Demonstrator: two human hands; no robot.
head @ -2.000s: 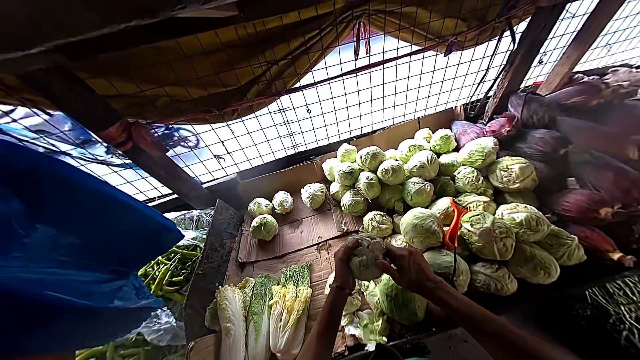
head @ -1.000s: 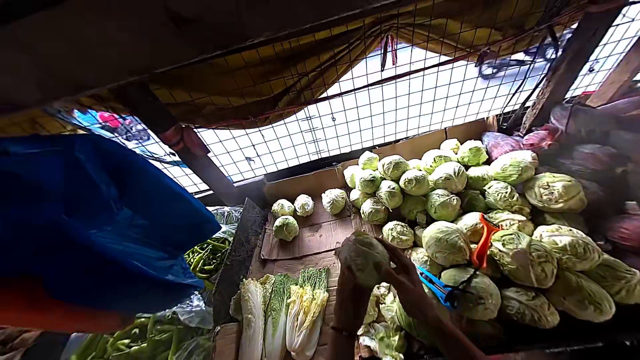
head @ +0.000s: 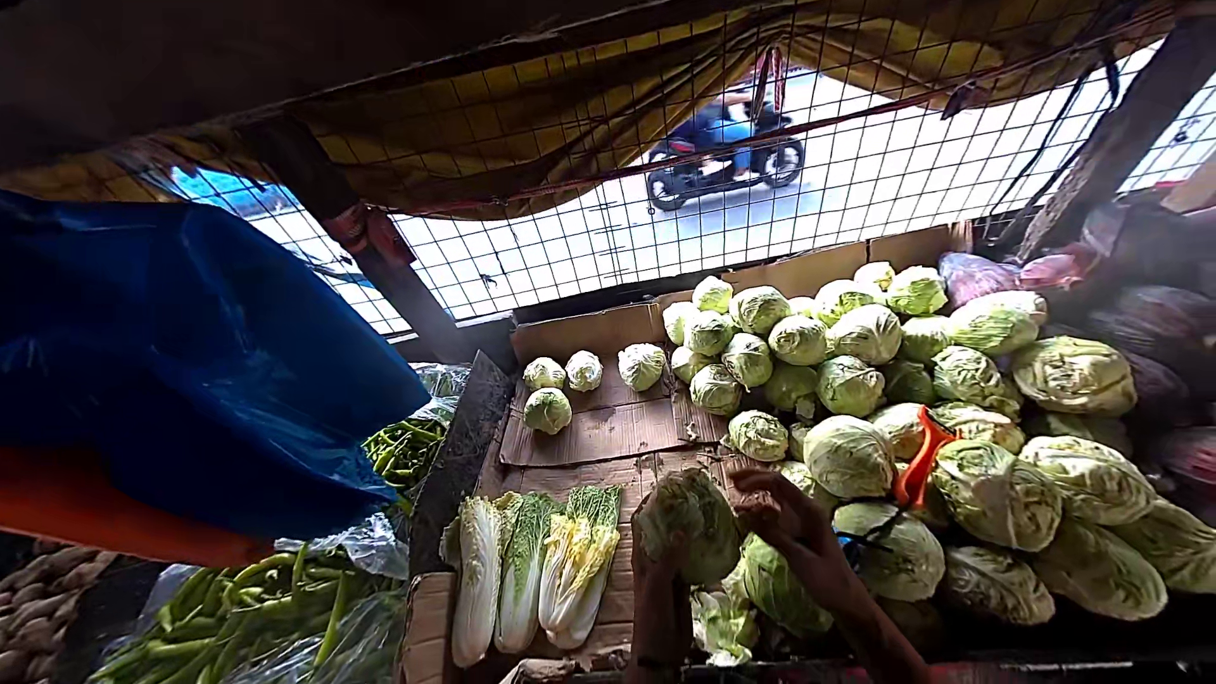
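Note:
A round cabbage with darkened outer leaves is in my left hand, which holds it from its left side over the cardboard. Just right of it, my right hand is raised with its fingers bent; whether they hold a bit of leaf cannot be told. Below the hands lie loose leaves and a green cabbage. An orange-handled tool rests on the pile of cabbages to the right, and a blue handle shows beside my right wrist.
Napa cabbages and several small cabbages lie on cardboard. Green chili peppers sit beyond a wooden divider. Blue plastic hangs at the left. Behind wire mesh, a person rides a motorcycle.
My right hand has come off the cabbage, which both hands held before, and is now apart from it. A motorcycle has come into view behind the mesh.

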